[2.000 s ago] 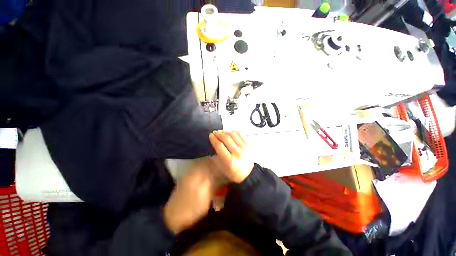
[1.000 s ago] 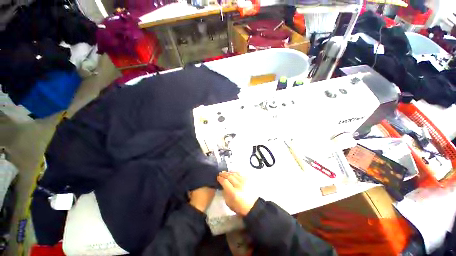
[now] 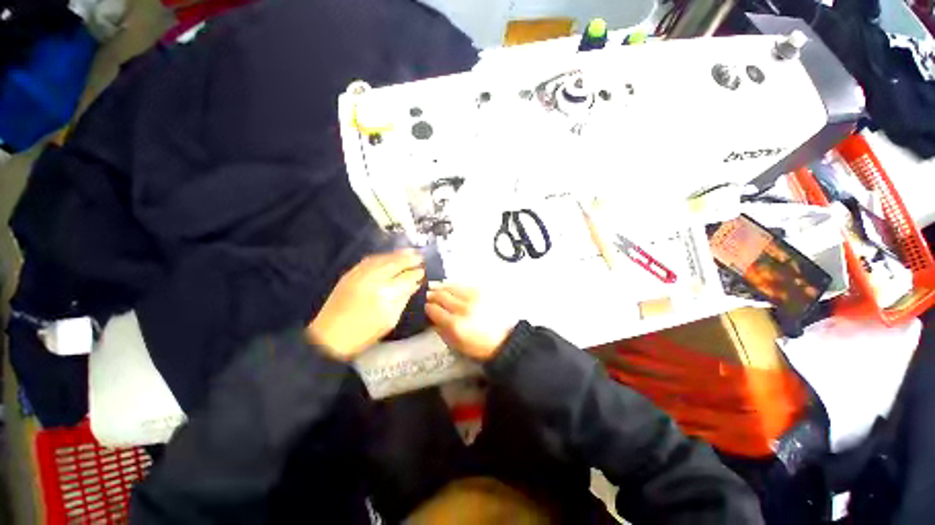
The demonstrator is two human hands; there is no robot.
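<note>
The dark navy garment (image 3: 256, 154) is spread left of the white sewing machine (image 3: 636, 123), and its edge runs to the needle area (image 3: 429, 220). My left hand (image 3: 371, 299) lies on the garment just in front of the needle area, its fingertips on the cloth. My right hand (image 3: 466, 320) is close beside it, with its bent fingertips at the garment's edge. My fingers hide part of the edge; the presser foot is too small to make out clearly.
Black-handled scissors (image 3: 522, 235), a tan stick (image 3: 594, 234) and red snips (image 3: 647, 258) lie right of my hands. A phone (image 3: 769, 265) lies farther right, beside an orange-red basket (image 3: 887, 220). A red crate (image 3: 92, 472) is at lower left.
My left hand, partly under the cloth a second ago, is now on top of it near the needle. My right hand stays by the edge. The view has tilted down.
</note>
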